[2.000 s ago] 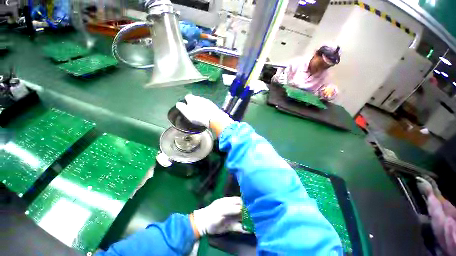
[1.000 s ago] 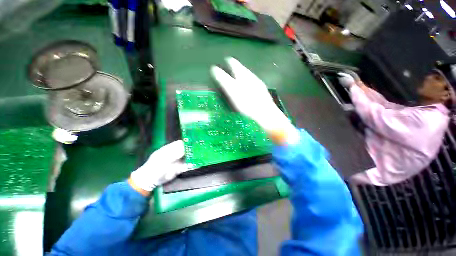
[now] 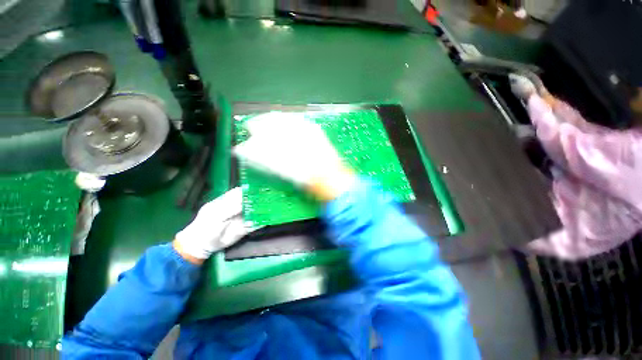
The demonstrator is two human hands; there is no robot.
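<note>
A green printed circuit board (image 3: 366, 151) with pale solder dots lies on a black foam pad (image 3: 412, 158) in front of me. My left hand (image 3: 215, 223), in a white glove, grips the board's lower left edge. My right hand (image 3: 285, 148), white-gloved and blurred, is over the board's upper left part and hides it. Whether my right hand holds a brush cannot be told.
A round solvent can (image 3: 116, 137) with a raised dish (image 3: 74, 84) stands at the left. Another green board (image 3: 32, 246) lies at the left edge. A black mat (image 3: 479, 169) lies right of the pad. A person's pink sleeve (image 3: 591, 169) is at the right.
The view has turned from the can and fume hood down to the board. My right hand has moved from the can's dish to the board, then across to its left part. My left hand stays at the board's edge.
</note>
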